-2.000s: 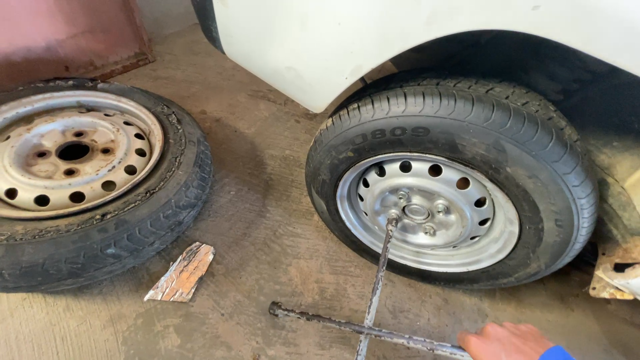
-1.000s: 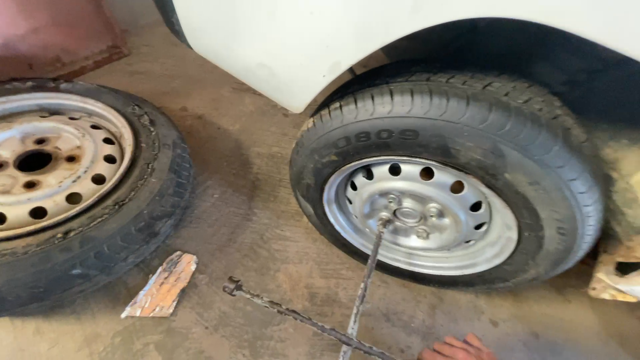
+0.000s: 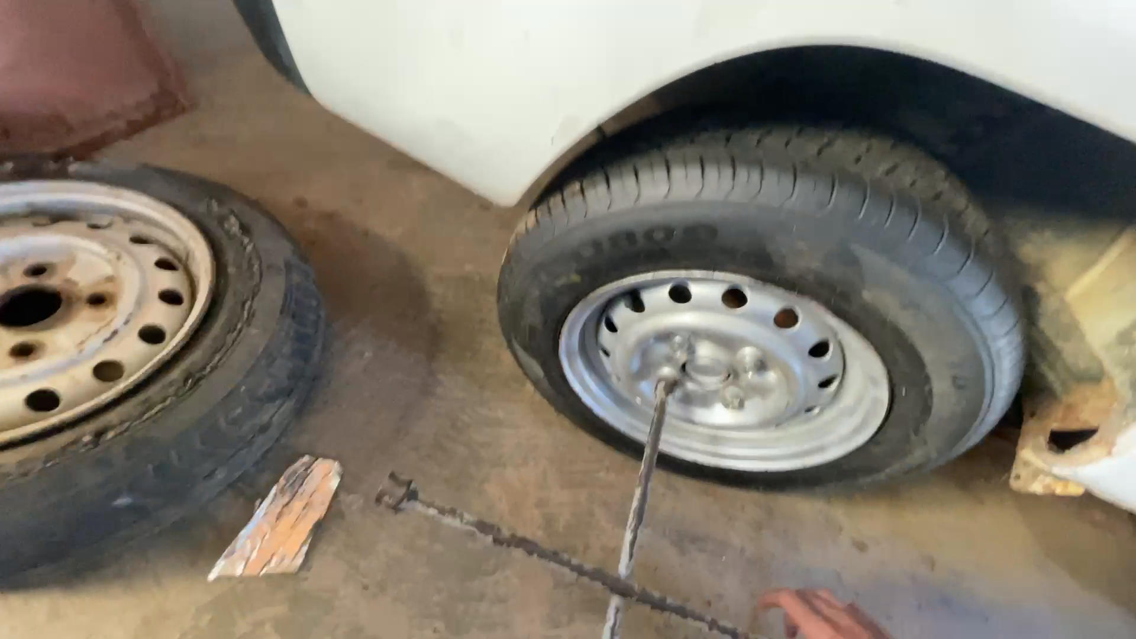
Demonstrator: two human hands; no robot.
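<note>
A worn metal cross-shaped lug wrench (image 3: 636, 515) has one end on a wheel nut, left of the hub of a silver steel wheel (image 3: 799, 439). That wheel carries a black tire (image 3: 923, 328) and sits in the arch of a white vehicle. The wrench's crossbar slants from its socket end at lower left down to the bottom edge. My right hand (image 3: 821, 614) is by the bar's lower right end, blurred and cut off by the frame; its hold on the bar cannot be made out. My left hand is out of view.
A second wheel, with a rusty rim (image 3: 191, 328) and worn tire (image 3: 293, 355), lies flat on the concrete floor at left. Beside it is a flaking scrap (image 3: 280, 524). The white body panel (image 3: 532, 80) overhangs above; a rusty bracket (image 3: 1047, 453) juts in at right.
The wrench's crossbar has turned somewhat clockwise since the oldest frame, its left end rising relative to the wheel. My right hand has moved lower, and the blue sleeve has left view.
</note>
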